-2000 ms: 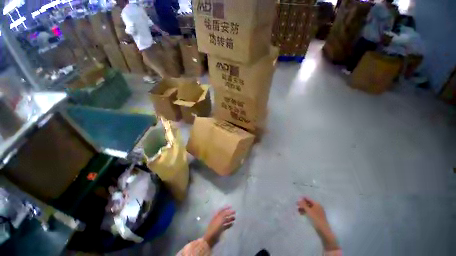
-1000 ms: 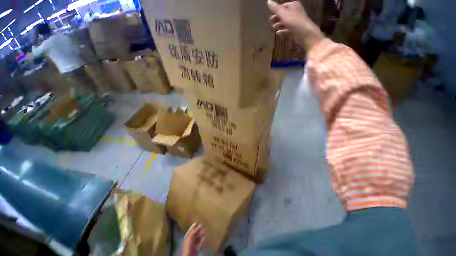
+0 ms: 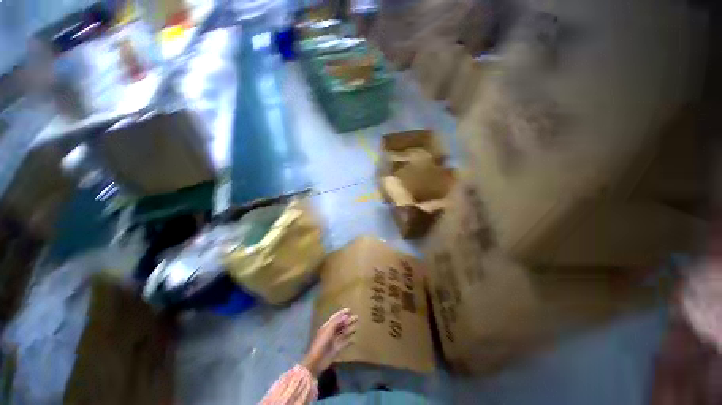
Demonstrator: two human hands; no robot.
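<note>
A brown carton with black print point(image 3: 388, 304) lies on the floor right in front of me. My left hand point(image 3: 336, 336) is over its left part, holding nothing, fingers loosely spread; whether it touches the carton is unclear. A large brown turnover carton point(image 3: 554, 134), close and strongly blurred, fills the upper right, above another printed carton point(image 3: 483, 300) that stands beside the one on the floor. My right hand is not seen; only a blurred pinkish patch, possibly my sleeve, shows at the right edge.
Two open cartons point(image 3: 416, 178) stand on the floor beyond. A yellowish woven sack point(image 3: 281, 265) and a bin of whitish scraps point(image 3: 190, 273) are at left, below a green-topped bench point(image 3: 261, 134). Green containers point(image 3: 352, 95) stand farther back.
The view has swung left and down, bringing the bench and bin in. My right arm, earlier raised at the top carton, has left the middle of the view. The large carton looks closer and tilted.
</note>
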